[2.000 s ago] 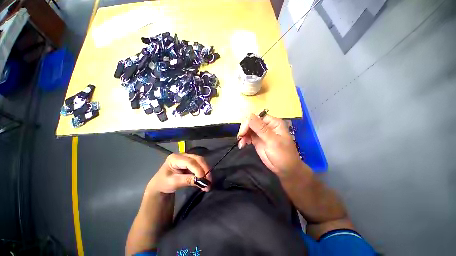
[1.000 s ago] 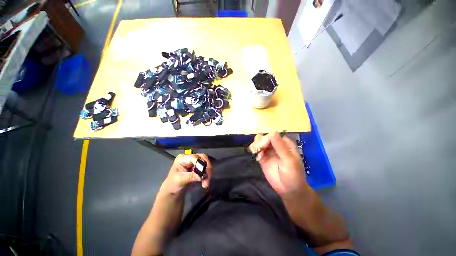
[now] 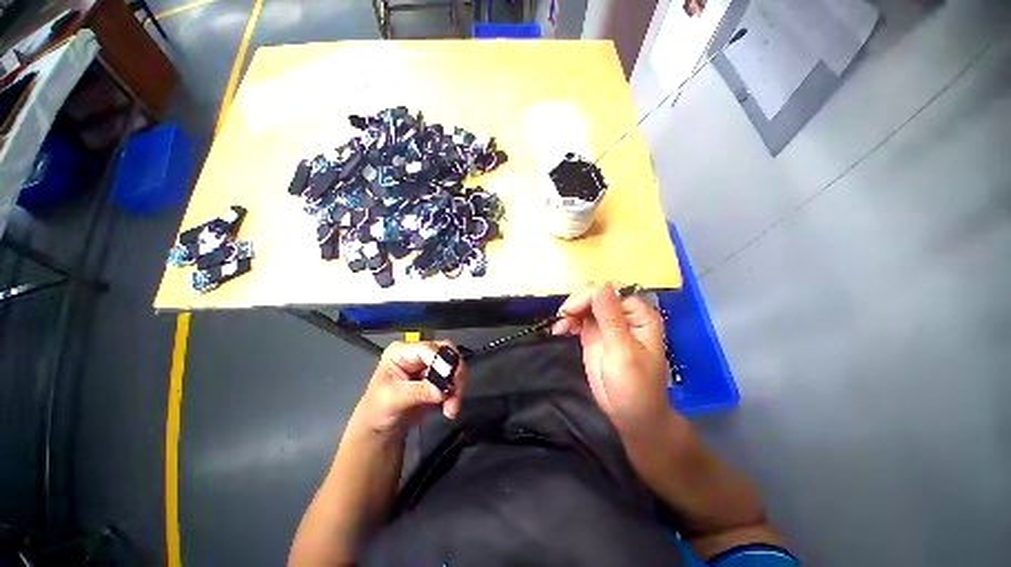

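Note:
My left hand [image 3: 408, 385] holds a short black leather tab [image 3: 442, 370] with a whitish patch, over the dark apron. My right hand [image 3: 616, 352] holds a slim dark applicator rod [image 3: 519, 334] between thumb and fingers. The rod points left and its far end is close to the tab; I cannot tell if they touch. The whitish paint pot [image 3: 578, 217] with dark contents stands on the right of the yellow table [image 3: 277, 83], with another thin rod standing out of it. A large pile of black and silver tabs [image 3: 399, 199] lies mid-table.
A small group of tabs [image 3: 212, 249] lies at the table's left edge. A blue plastic crate [image 3: 705, 343] with small dark pieces is below the table on the right. Another blue crate [image 3: 153, 168] stands on the floor at the left. Pale sheets [image 3: 793, 55] are at the upper right.
Since two seconds ago, both hands appear farther apart and the tab has turned in my left hand. The rod, hardly visible a second ago, now shows pointing toward the tab. The view has shifted.

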